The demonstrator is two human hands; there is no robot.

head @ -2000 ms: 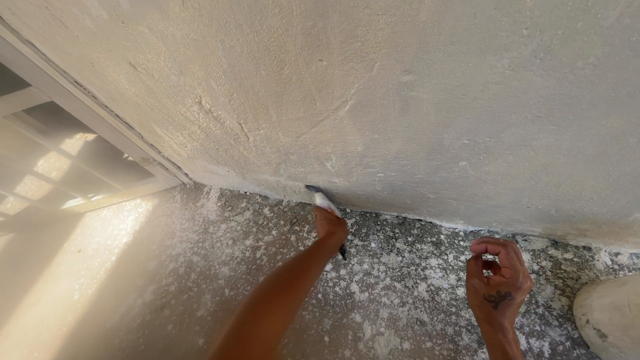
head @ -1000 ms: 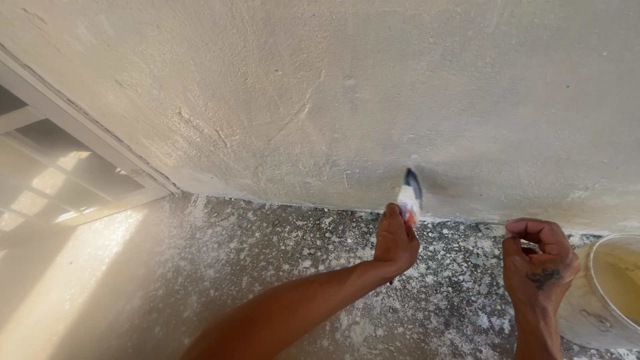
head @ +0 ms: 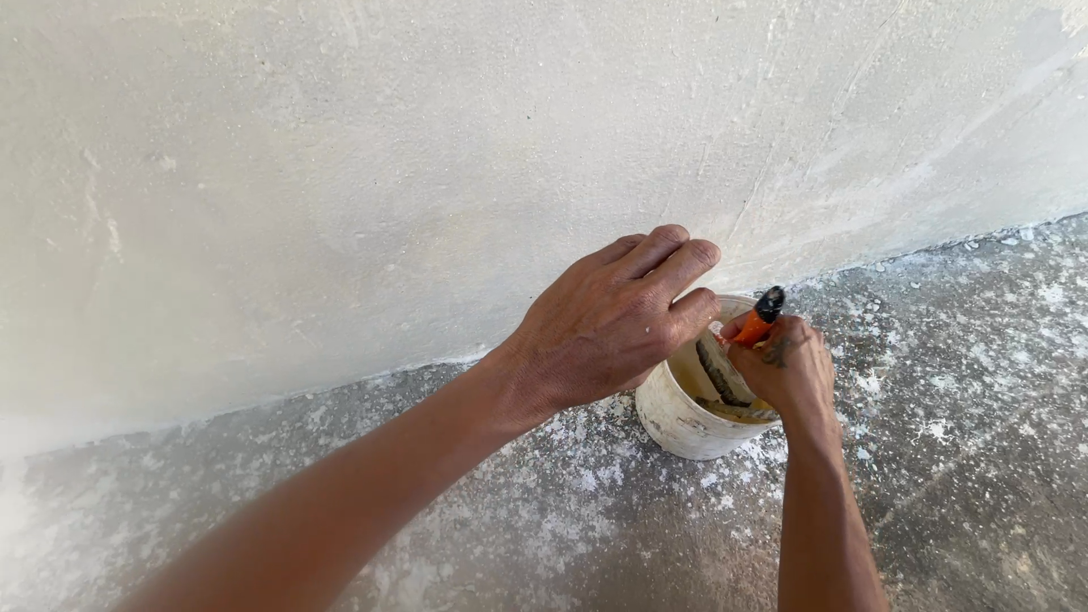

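The white plastic bucket (head: 701,429) stands on the floor against the wall, with yellowish contents and a long, dark-edged grey piece inside. Over its right side, my right hand (head: 786,361) grips the orange-and-black handle (head: 756,321) of a hand tool. That handle's black end points up, and its working end is hidden or cannot be told from the things in the bucket. My left hand (head: 625,319) is over the bucket's left rim, back up and fingers bent. Its fingertips are out of sight, so whether it holds anything cannot be told.
The rough, pale plastered wall (head: 382,170) rises behind the bucket. Where it meets the floor runs an uneven edge with white residue. The grey floor (head: 960,450) is spattered with white specks and flakes.
My left hand, which held a dark-bladed hand tool near the wall's base, is now over the bucket. My right hand, seen earlier with fingers curled, now grips an orange-and-black handle. The view has shifted right.
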